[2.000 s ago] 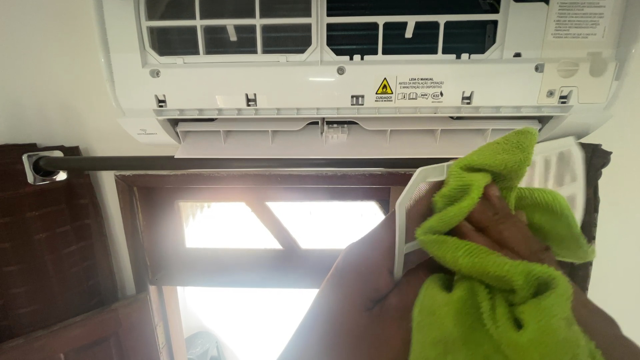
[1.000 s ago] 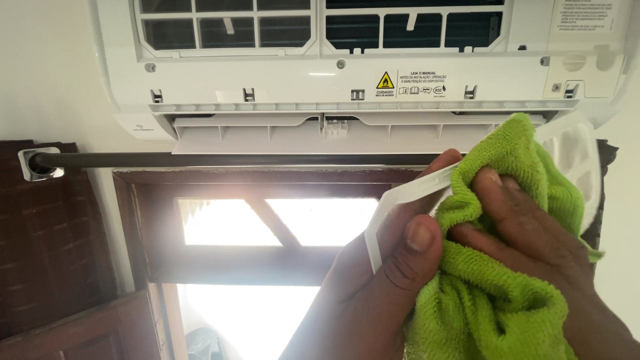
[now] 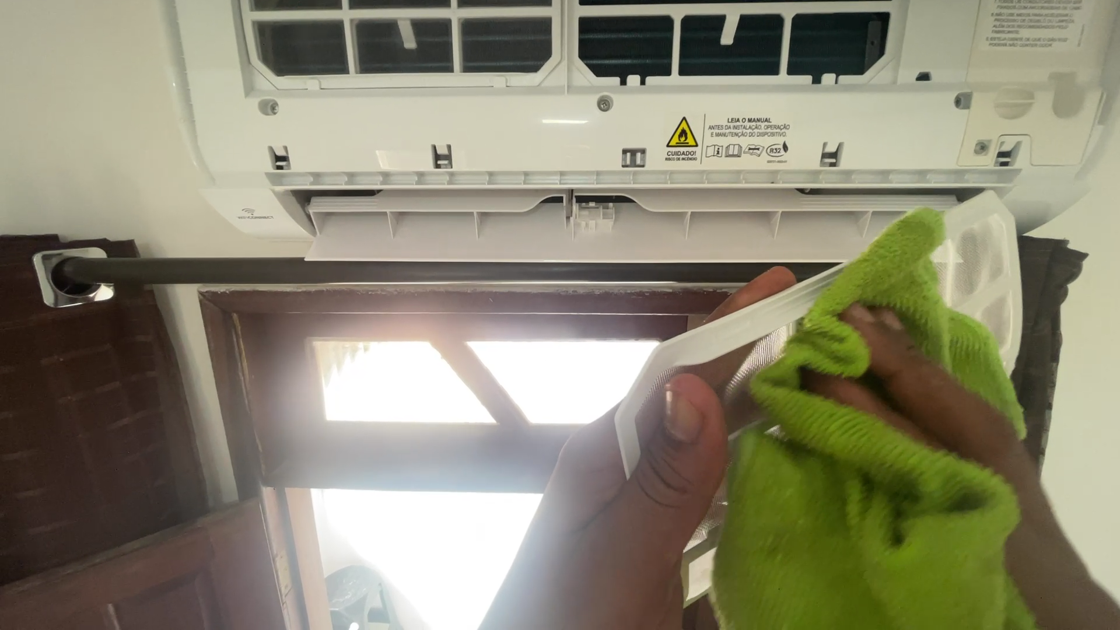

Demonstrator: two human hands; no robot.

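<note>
My left hand (image 3: 647,490) grips the left part of a white mesh air filter (image 3: 726,328), thumb on the near face and fingers behind it. The filter is tilted, its right end rising below the air conditioner. Bunched in my right hand (image 3: 919,376) is a green microfiber cloth (image 3: 857,516), pressed against the filter and covering much of its middle. Above both hands is the white wall-mounted air conditioner (image 3: 490,122), its front open and its inner grille (image 3: 453,44) showing. The lower air flap (image 3: 525,236) juts out beneath it.
A dark curtain rod (image 3: 437,270) runs just under the air conditioner, with a brown curtain (image 3: 79,420) at the left and a dark curtain (image 3: 1046,332) at the right. Behind my hands stands a wooden door frame (image 3: 464,455) with bright glass panes. A brown wooden door (image 3: 166,569) is at lower left.
The cloth in my right hand has shifted over the filter. My left thumb, hidden by blur two seconds ago, now shows on the filter's near face.
</note>
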